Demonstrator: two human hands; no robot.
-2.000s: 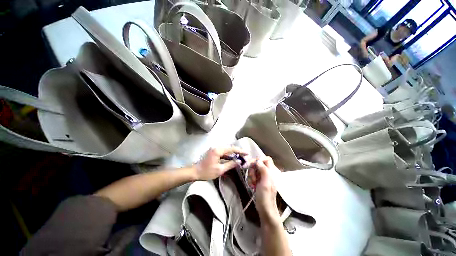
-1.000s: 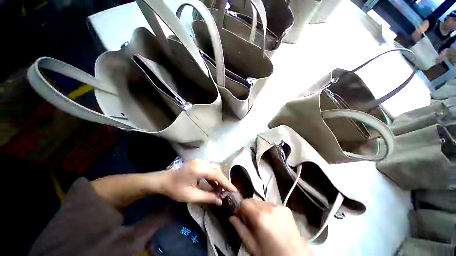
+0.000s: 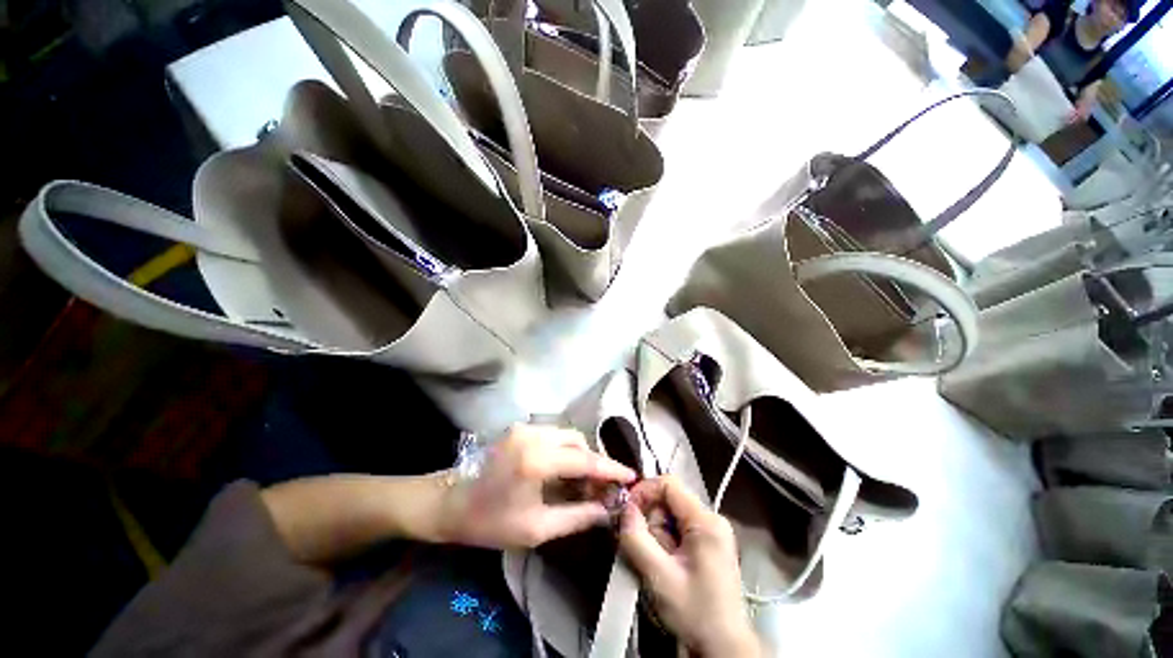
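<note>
My left hand [image 3: 534, 489] and my right hand [image 3: 682, 553] meet at the upper edge of a taupe tote bag [image 3: 553, 598] at the near table edge. The fingertips of both hands pinch a small shiny metal piece [image 3: 619, 499] there; its exact kind is hidden by the fingers. A second tote bag [image 3: 753, 347] lies open just to the right, with its dark inside, centre zip compartment and thin handles showing. The lower part of the bag in my hands is cut off by the picture's bottom edge.
Several open tote bags [image 3: 482, 309] stand at the left and back with handles up. Another tote bag [image 3: 740, 276] stands right of centre on the white table [image 3: 888, 578]. More bags [image 3: 1029, 347] line the right side. A person [image 3: 1074, 58] is at the far right.
From the first frame, both hands have moved from the bag now at right to the one left of it. Since one second ago, the fingertips have closed together over the metal piece.
</note>
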